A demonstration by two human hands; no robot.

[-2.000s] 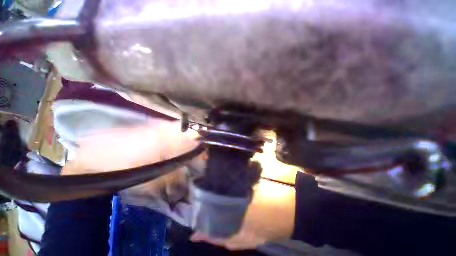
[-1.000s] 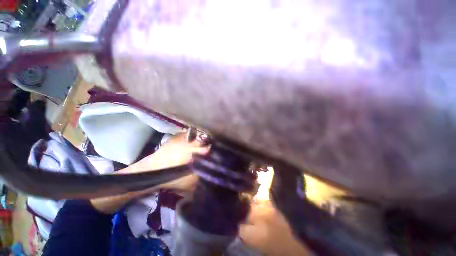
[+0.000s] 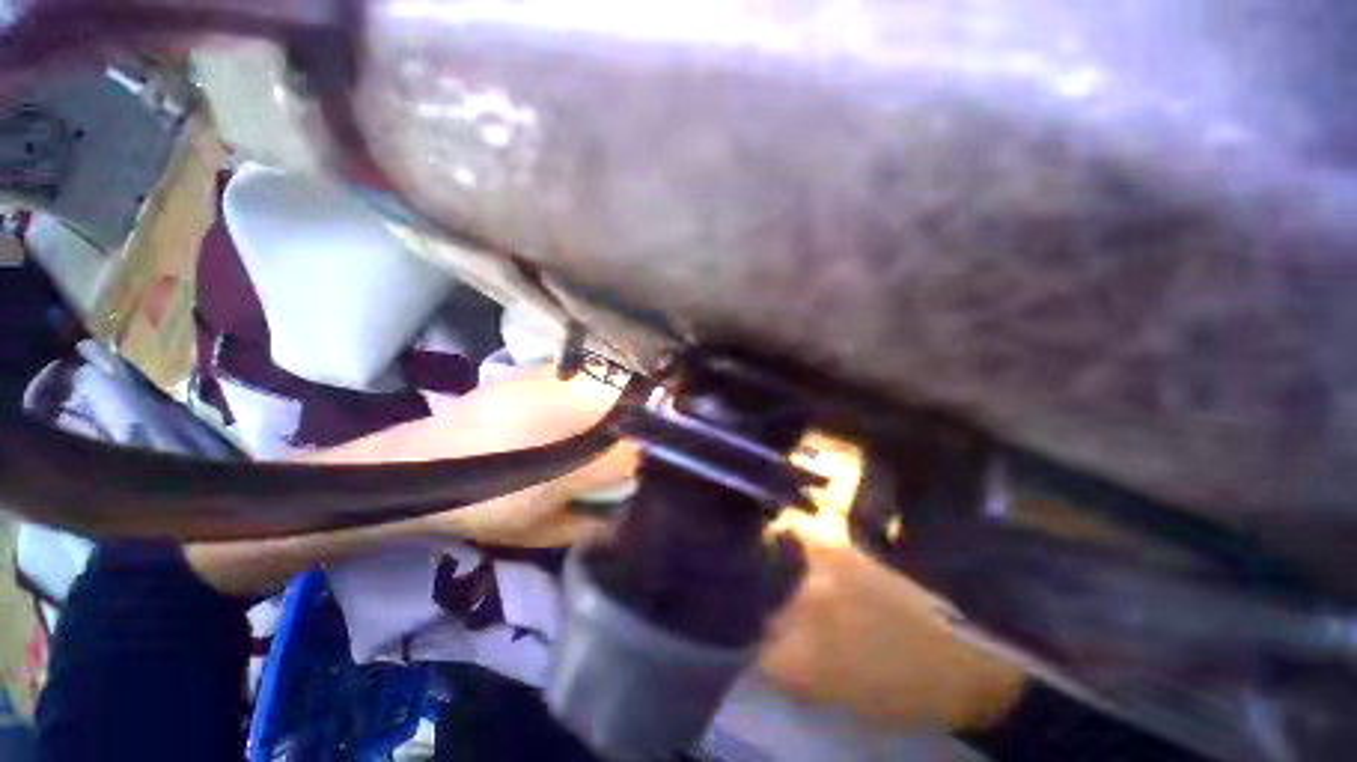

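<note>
The sewing machine head [image 3: 833,223] fills the upper frame, very close and blurred. Light grey cloth [image 3: 335,276] with maroon cloth [image 3: 231,283] at its edge lies left of the needle area. My left hand [image 3: 558,476] reaches in from the lower left, partly behind a dark curved bar; its fingertips are hidden behind machine parts, so its hold cannot be told. My right hand [image 3: 878,640] is beside the bright lamp glow [image 3: 826,484], its fingers hidden behind the dark and grey cylindrical part [image 3: 640,655]. The needle is not visible.
A dark curved bar [image 3: 298,499] crosses the left side in front of my left forearm. A blue plastic crate [image 3: 335,692] with grey and maroon pieces [image 3: 447,596] on it is below. A brown board [image 3: 156,246] and a grey machine part [image 3: 90,142] are at the upper left.
The view has shifted. Both hands show more clearly than two seconds ago. Since one second ago, the grey cloth spreads differently with more maroon showing, and more of my right hand and its dark cuff shows.
</note>
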